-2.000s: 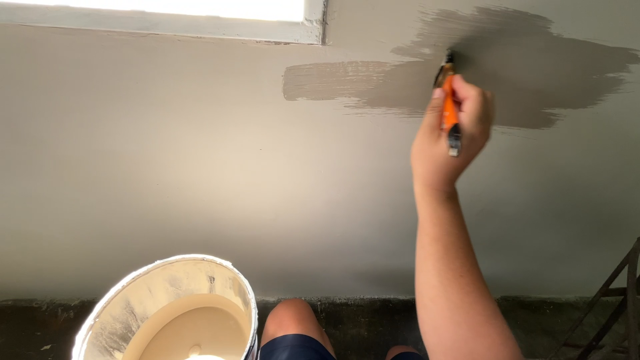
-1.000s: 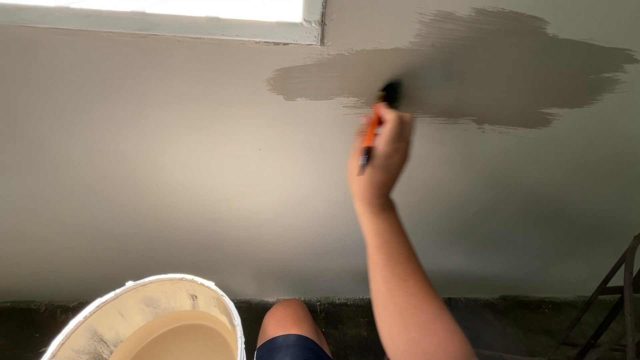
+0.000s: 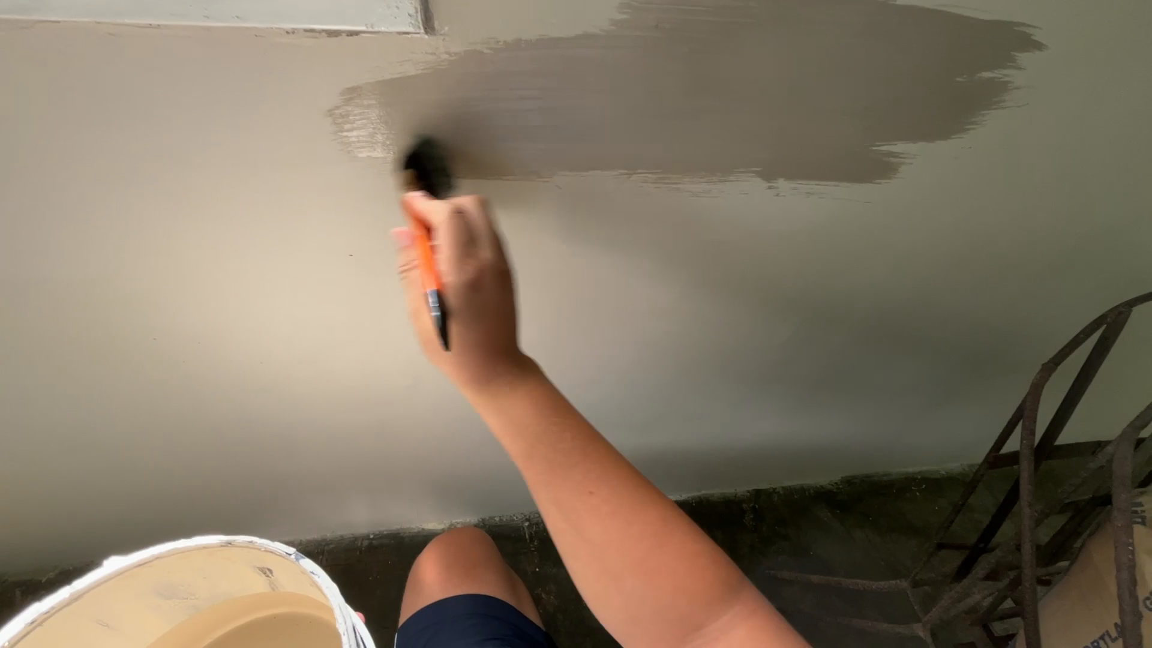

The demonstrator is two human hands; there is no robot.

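Observation:
My right hand [image 3: 472, 279] is closed around the orange and black handle of a paintbrush [image 3: 429, 261]. The dark, blurred bristles are at the wall [image 3: 225, 270], by the lower left part of a patch of darker, wet-looking paint [image 3: 720, 90]. At the bottom left is a bucket [image 3: 117, 571] with a paint-crusted white rim, holding beige paint [image 3: 261, 625]. Only a tiny bit of what may be a fingertip of my left hand [image 3: 361, 618] shows at the bucket's right edge; the rest of that hand is hidden.
A window frame [image 3: 225, 13] borders the wall at the top left. Rusty metal bars [image 3: 1029, 486] stand at the lower right, with a printed paper sack [image 3: 1080, 585] behind them. My bare knee [image 3: 463, 562] is at the bottom, above the dark floor [image 3: 792, 531].
My right hand has moved left along the wall with the paintbrush. The darker paint patch reaches farther left below the window frame than two seconds ago.

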